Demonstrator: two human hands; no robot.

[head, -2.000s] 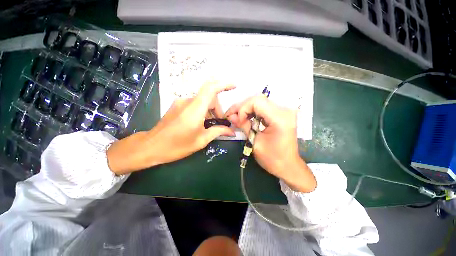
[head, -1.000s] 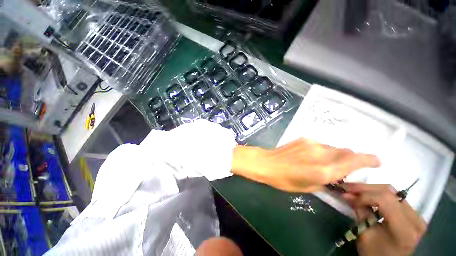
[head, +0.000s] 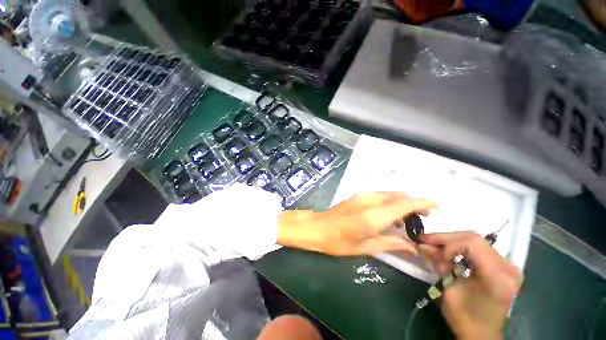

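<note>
My left hand (head: pixel 359 224) holds a black rounded ring-shaped frame (head: pixel 414 228) between thumb and fingers, above the near part of the white tray (head: pixel 452 174). My right hand (head: pixel 475 275) holds a banded black and pale yellow pen (head: pixel 435 292) across the palm. Its fine tip points up and right, away from the frame, and a thin hose leaves its rear. The right thumb and finger touch the frame's lower right edge. Part of the frame is hidden by the fingers.
A clear blister tray (head: pixel 249 149) with black frames lies left of the white tray. Stacked blister trays (head: pixel 133 93) stand at the upper left, and a dark filled tray (head: pixel 296 33) behind. A pale foam slab (head: pixel 425 99) lies behind the white tray. Silvery bits (head: pixel 367 273) lie on the green mat.
The view has swung left since the oldest frame, then shifted slightly. The frame, mostly covered a second ago, now shows more upright between the hands.
</note>
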